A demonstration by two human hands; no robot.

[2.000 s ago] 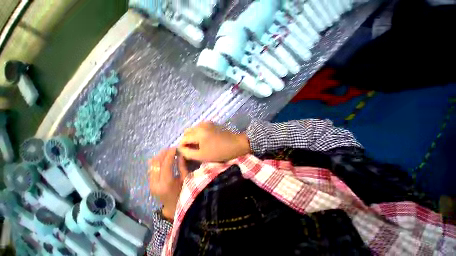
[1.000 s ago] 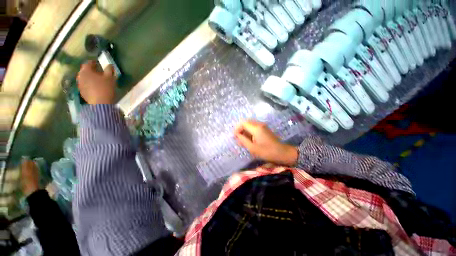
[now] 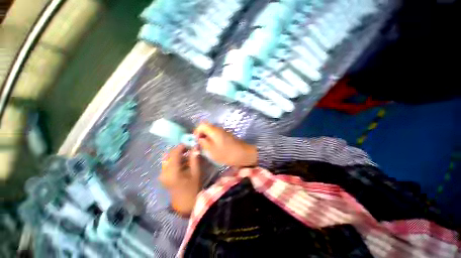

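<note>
A pale mint fan unit (image 3: pixel 169 130) is held between my two hands over the bubble wrap, its straight handle pointing up and left. My left hand (image 3: pixel 179 176) holds it from below, near the inner end. My right hand (image 3: pixel 222 145) has its fingertips against the same end. The fingers and motion blur hide that end, and I cannot tell whether the right fingertips pinch a small part. A loose heap of tiny teal inserts (image 3: pixel 115 132) lies left of the unit.
Open handle shells (image 3: pixel 298 75) lie in rows at the upper right, with another group (image 3: pixel 189 30) at the top. Jumbled fans with grilles (image 3: pixel 96 206) fill the lower left. The green conveyor (image 3: pixel 108 50) curves behind a pale edge (image 3: pixel 108 93). Bubble wrap (image 3: pixel 167 80) covers the worktop.
My left hand was over the conveyor at a fan one second ago; it is now back beside my right hand, with a fan unit between them. The view has shifted.
</note>
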